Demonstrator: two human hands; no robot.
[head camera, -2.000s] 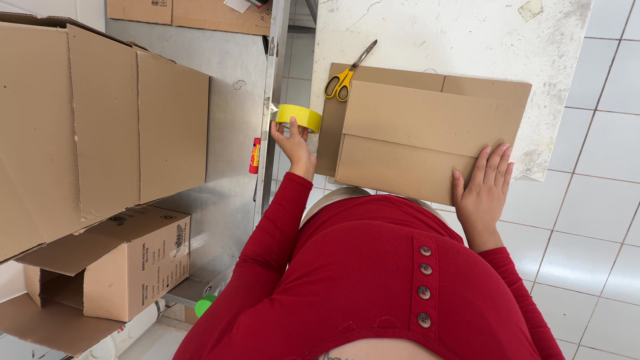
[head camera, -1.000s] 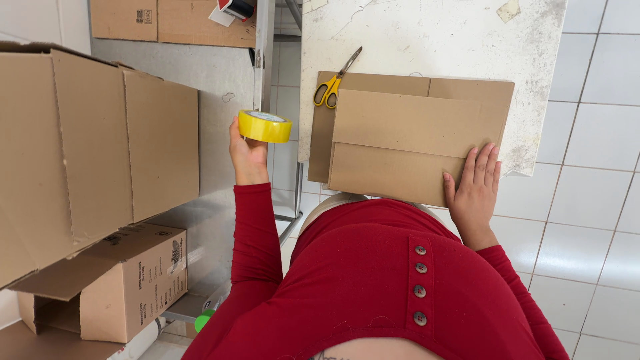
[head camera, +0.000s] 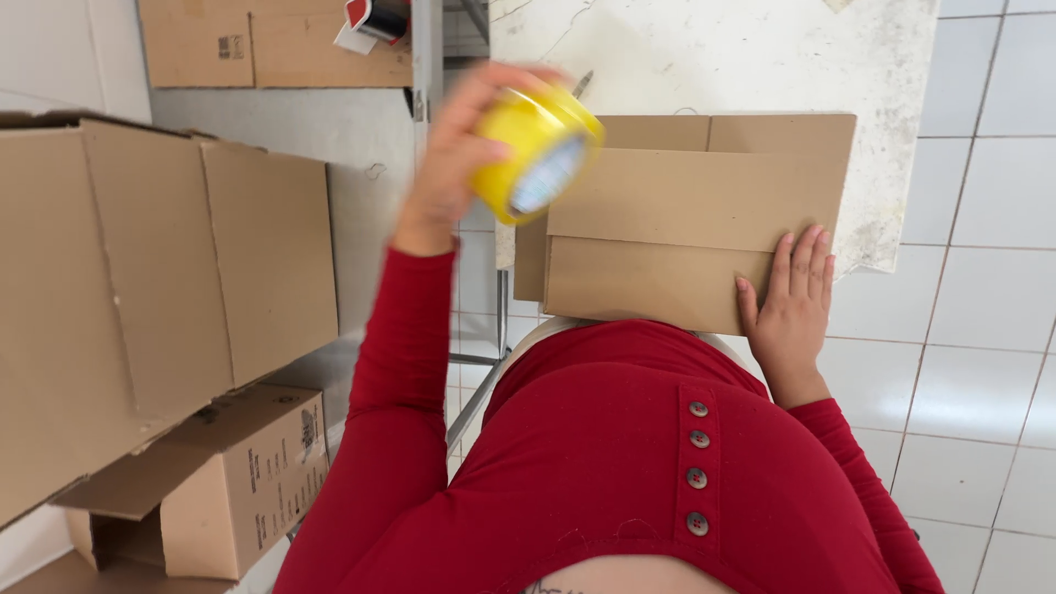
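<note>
My left hand (head camera: 462, 144) grips a roll of yellow packing tape (head camera: 536, 153), blurred, raised above the left end of a flattened cardboard box (head camera: 660, 198). The box lies on a white worktable (head camera: 742, 58), its near edge against my body. Flat on the box's right end rests my right hand (head camera: 792, 301), fingers spread a little and holding nothing. Only the blade tip of the scissors (head camera: 583, 84) shows past the tape; their handles are hidden behind the tape and hand.
Large cardboard boxes (head camera: 165, 264) stand at the left, with an open printed box (head camera: 239, 495) below them. A metal table (head camera: 371, 165) runs beside the worktable, bearing flat cardboard (head camera: 330, 49) and a red-and-black object (head camera: 378, 21) at its far end.
My left hand has carried the tape roll from the gap left of the worktable to over the box's left end, covering the scissors' handles. The right hand has stayed on the box.
</note>
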